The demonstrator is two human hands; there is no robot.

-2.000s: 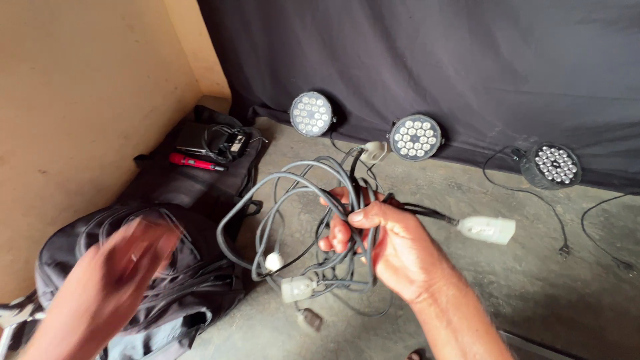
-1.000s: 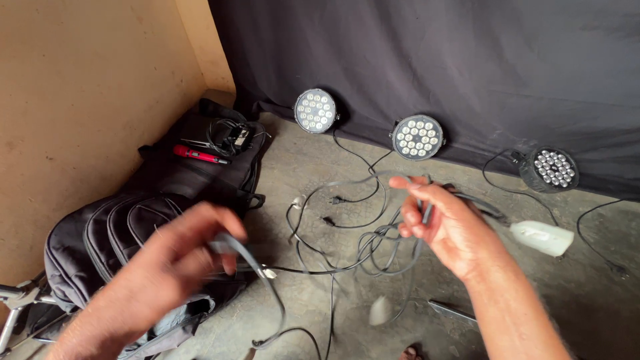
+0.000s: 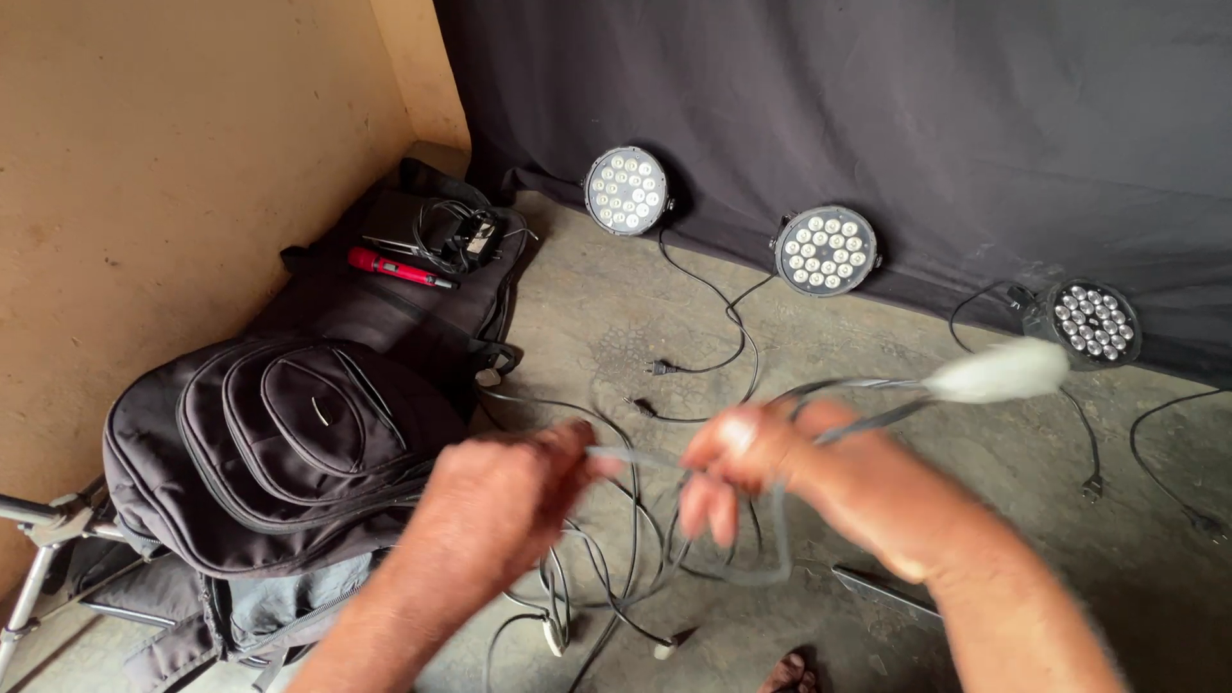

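Note:
My left hand (image 3: 520, 481), blurred, grips one stretch of a grey electrical cable (image 3: 643, 456). To its right, my right hand (image 3: 756, 457) is closed around the same cable. A blurred white connector (image 3: 1001, 372) on dark leads sticks out to the right beyond my right hand. Below both hands, loose loops of the cable (image 3: 630, 568) hang or lie over the concrete floor; which parts touch the floor I cannot tell. A small white connector (image 3: 552, 635) and a pale plug end (image 3: 666, 650) show near the bottom.
Several round LED stage lights (image 3: 627, 191) stand along a dark curtain (image 3: 818, 106), with black power cords on the floor. At left are a black backpack (image 3: 289, 433), a red microphone (image 3: 399, 268), a black device (image 3: 397, 226) and metal stand legs (image 3: 34, 577). A foot (image 3: 789, 674) shows at bottom.
The cable bundle once held in my right hand has spread into loose loops below. My left hand was empty at first, then took hold of the cable, and is now closer to my right hand.

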